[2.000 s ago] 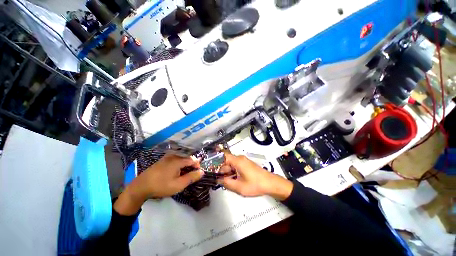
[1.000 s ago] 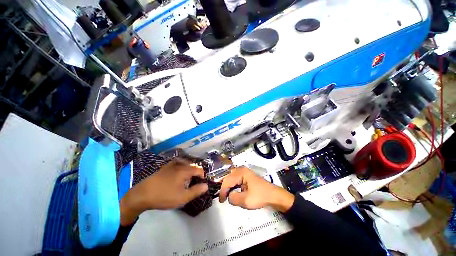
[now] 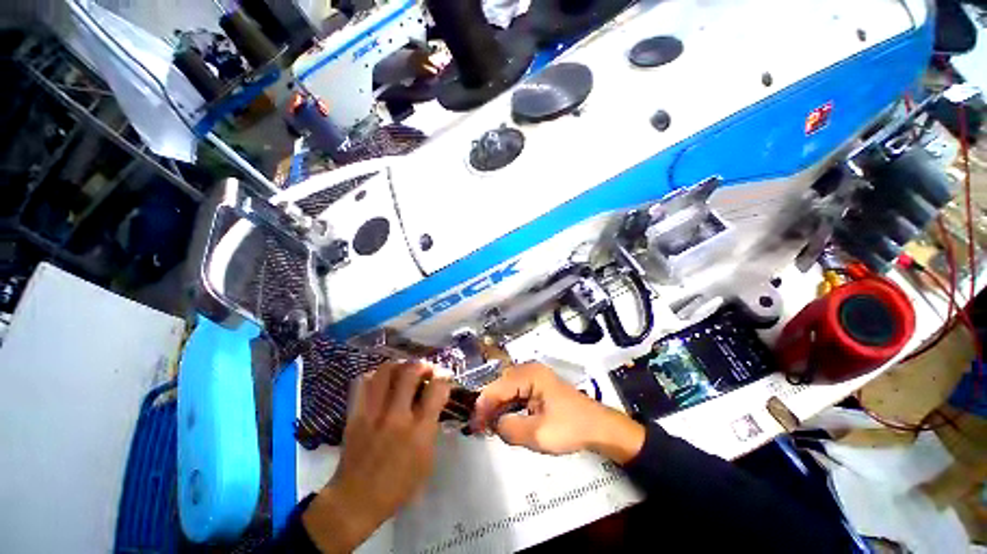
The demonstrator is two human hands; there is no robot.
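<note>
Striped dark knit fabric (image 3: pixel 325 387) lies at the needle end of the white and blue sewing machine (image 3: pixel 476 279) and runs up behind its head. My left hand (image 3: pixel 392 438) is over the fabric, fingers bent down onto its edge. My right hand (image 3: pixel 552 411) pinches a short dark end of the fabric just right of the left fingertips. The small metal presser area (image 3: pixel 468 348) is right behind the fingertips. The exact hold of the left fingers is partly hidden.
Black scissors (image 3: pixel 639 314), a lit smartphone (image 3: pixel 693 368) and a red cylinder (image 3: pixel 846 330) stand right of my hands. A light-blue holder (image 3: pixel 216 433) is at the left, with a blue basket (image 3: pixel 148 476) beside it. Red threads (image 3: pixel 955 271) hang at the far right.
My left hand has turned more upright, and the fabric's lower corner no longer hangs below the hands. More fabric shows left of my left hand. My right hand stays close to its place.
</note>
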